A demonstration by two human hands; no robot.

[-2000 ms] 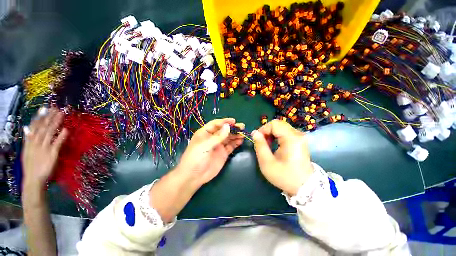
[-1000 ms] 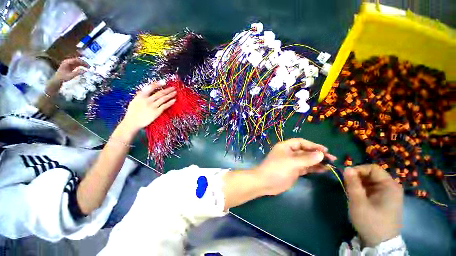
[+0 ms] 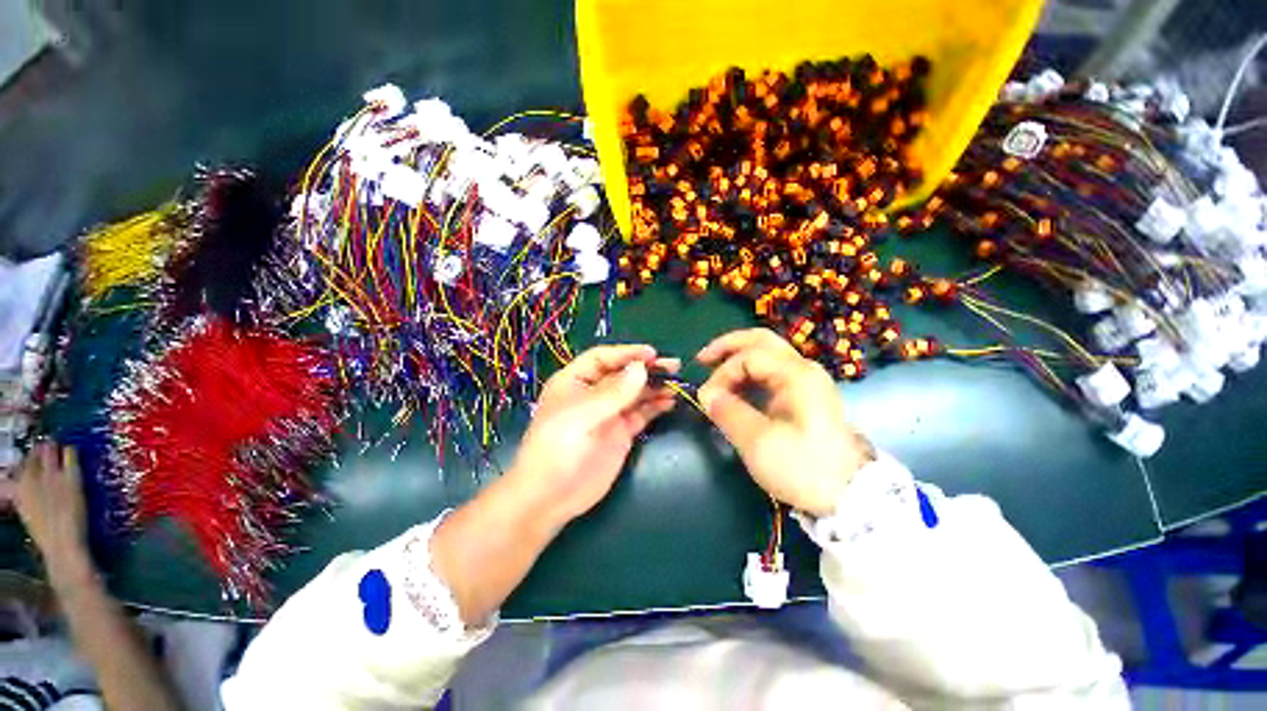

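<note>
My left hand [image 3: 591,424] holds a small dark connector housing [image 3: 661,371] between thumb and fingers, mostly hidden by the fingertips. My right hand [image 3: 781,417] is just right of it, with thumb and fingers on thin wires [image 3: 686,393] that run to the housing; a yellow strand shows between the hands. The wires pass under my right hand. A white connector housing [image 3: 764,579] hangs at their other end, near the table's front edge. Whether any wire end is inside the dark housing cannot be told.
A yellow bin [image 3: 603,111] spills black-and-orange connectors [image 3: 750,250]. Half-finished harnesses [image 3: 459,195] lie left of it, finished harnesses [image 3: 1181,320] right. Red wires [image 3: 222,431], yellow wires [image 3: 128,254] and black wires [image 3: 222,243] lie further left. Another person's hand [image 3: 53,507] is at the left edge.
The view swung left and came back. The white connector now shows below my right hand. The other person's hand has left the red wires. My hands remain together at the small housing.
</note>
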